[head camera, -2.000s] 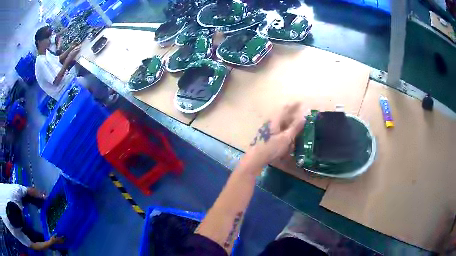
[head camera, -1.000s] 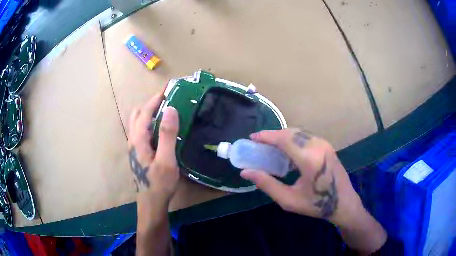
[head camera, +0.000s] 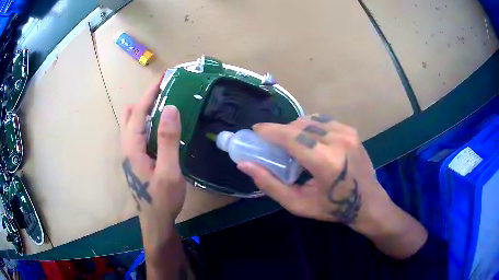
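Note:
A glossy green car body shell (head camera: 186, 93) with a bright rim sits on the brown cardboard in front of me. A black insert (head camera: 232, 104) lies inside its opening. My left hand (head camera: 156, 158) grips the shell's left end, thumb on top and fingers along the outer side. My right hand (head camera: 323, 169) holds a small translucent white glue bottle (head camera: 262, 156) tilted, its thin nozzle pointing down-left over the black insert. Whether the nozzle touches the insert cannot be told. The right hand hides the shell's lower right part.
A blue-purple printed tube (head camera: 134, 48) with an orange end lies on the cardboard at the upper left. Several green shells (head camera: 15, 142) cluster at the left edge. Blue totes (head camera: 465, 164) stand at the lower right, beyond the bench's dark green edge (head camera: 394, 145).
Since one second ago the shell, both hands and the bottle have shifted slightly left and up in view. Two seconds ago one hand was beside the shell and no bottle was visible.

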